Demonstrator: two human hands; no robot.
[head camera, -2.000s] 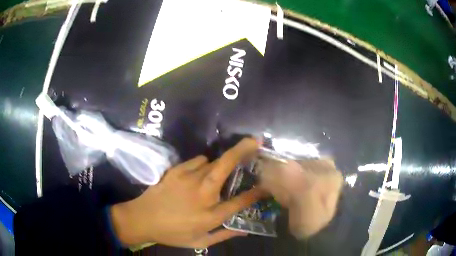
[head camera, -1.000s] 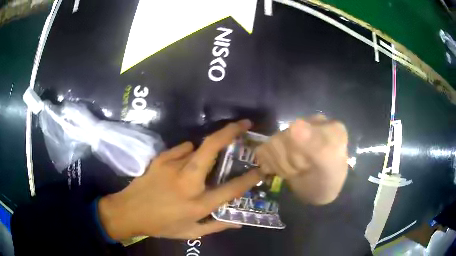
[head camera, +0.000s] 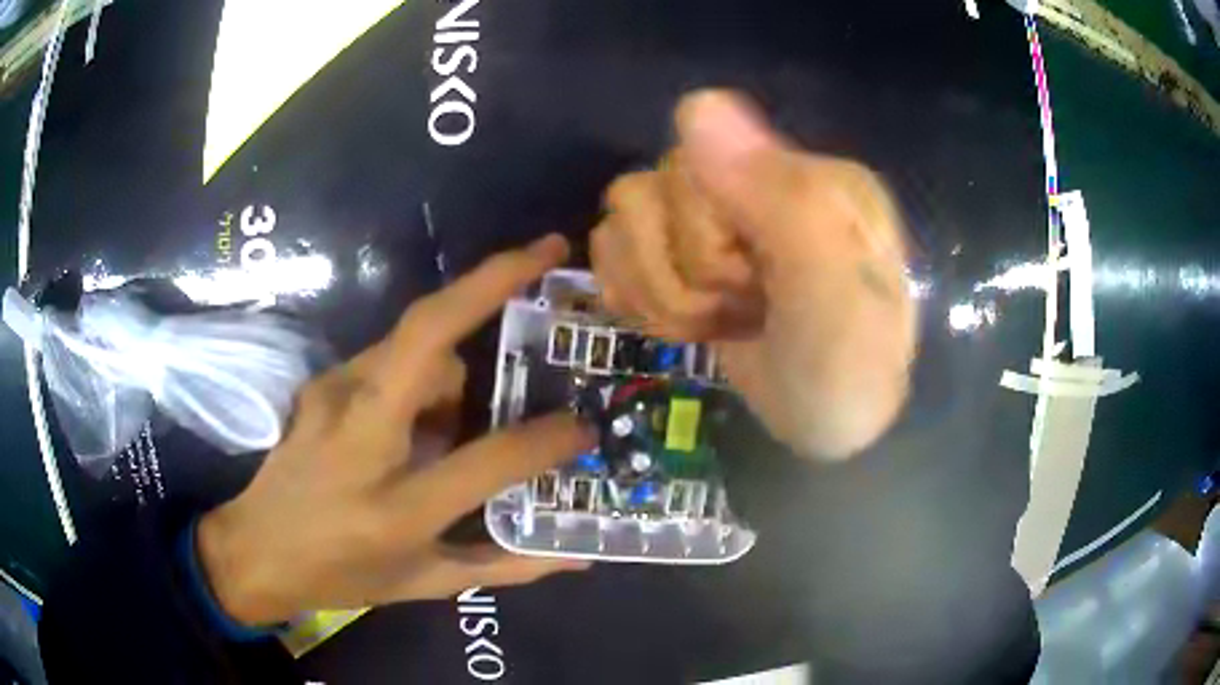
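Observation:
An open power strip housing (head camera: 629, 538), a white half shell, lies on the black mat in front of me. Inside are a green circuit board (head camera: 696, 462), a yellow transformer (head camera: 682, 424), blue discs, white-topped cylinders and rows of metal contacts. My left hand (head camera: 388, 455) is spread over the shell's left side, one finger inside on the parts and others around its edges. My right hand (head camera: 769, 261) is curled above the shell's upper right part and hides it. It is blurred; whether its fingers hold anything cannot be told. The white cord in a clear plastic bag (head camera: 174, 368) lies at left.
The glossy black mat (head camera: 535, 80) carries a white arrow shape and "NISKO" print. White tape and a pale strip (head camera: 1053, 495) lie at right. Clear bags (head camera: 1131, 616) show at the lower right corner. A green surface lies beyond the mat's edges.
The view has shifted, so print, bag and shell sit further left. The right hand has moved up from the shell's inside, uncovering the yellow transformer and more of the board. The left hand still holds the shell.

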